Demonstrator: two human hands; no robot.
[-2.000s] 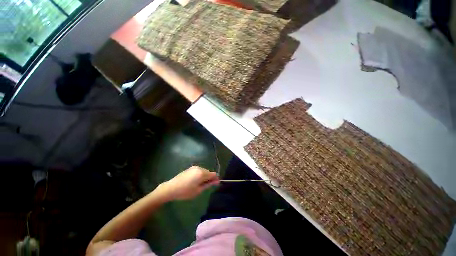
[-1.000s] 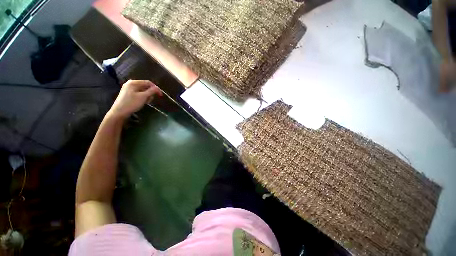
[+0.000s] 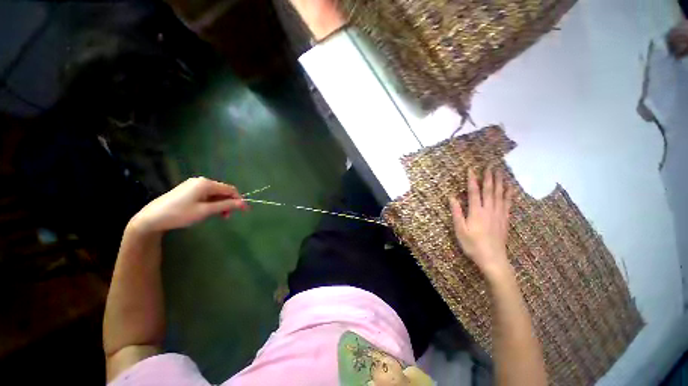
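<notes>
A brown-gold flecked tweed cut panel [image 3: 554,264] lies on the white table [image 3: 562,113], with notches cut in its upper side and frayed edges. My right hand [image 3: 486,219] lies flat on the panel near its upper left part, fingers spread. My left hand [image 3: 204,203] is off the table and pinches a loose yarn [image 3: 309,209] between thumb and finger. The yarn runs taut to the panel's left corner; a short free end sticks out past the fingertips.
A thick stack of tweed panels [image 3: 453,45] lies at the top, partly on a red-orange board [image 3: 320,15]. Interlining [image 3: 675,113] lies at the right. Part of another person's hand [image 3: 679,39] shows at the upper right. A green floor area [image 3: 234,256] lies left of the table edge.
My right hand has come into view and rests on the panel. My left hand has moved down relative to the table, stretching the yarn. The view has shifted and turned.
</notes>
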